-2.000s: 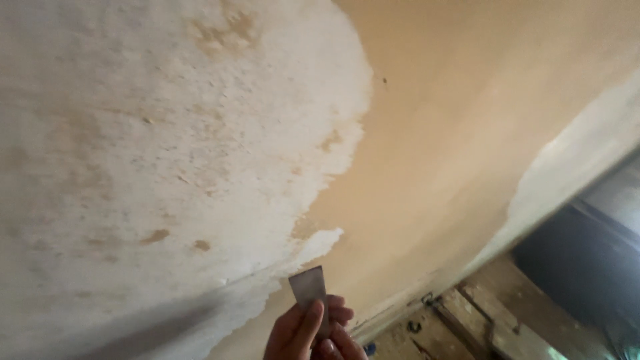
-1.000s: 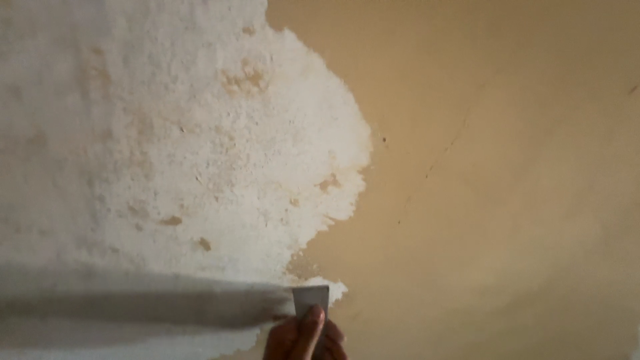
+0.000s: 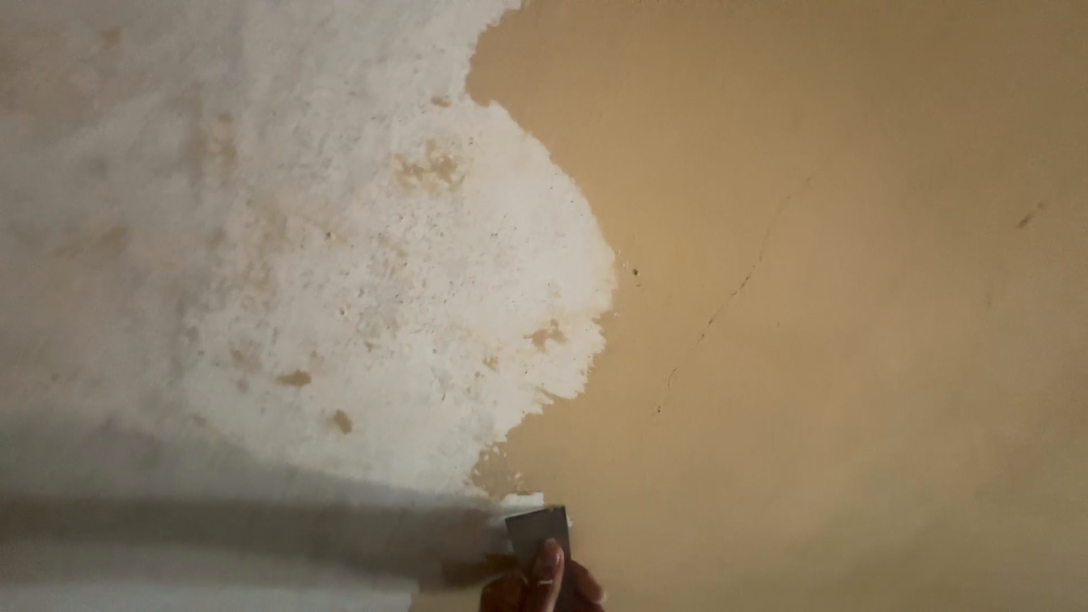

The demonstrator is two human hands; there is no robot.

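At the bottom edge, a little right of the middle, my left hand [image 3: 544, 582] is closed on a small flat scraper blade [image 3: 539, 531]. The thumb lies on the near face of the blade, and the other fingers are partly behind it. The blade's top edge is at or close to a small white patch of filler [image 3: 523, 500] on the wall. White filler or plaster [image 3: 382, 297] covers the wall's left part, with tan spots showing through. Tan wall surface [image 3: 807, 382] fills the right. My right hand is out of view.
A thin crack [image 3: 735, 293] runs slantwise across the tan surface, and a small dark hole [image 3: 635, 272] lies near the edge of the white area. A broad shadow [image 3: 255, 527] stretches left from my hand. A short dark mark [image 3: 1027, 218] shows farther right.
The view has swung away from the floor and now faces the wall. My hand stays closed on the scraper, whose blade has tilted slightly since one second ago.
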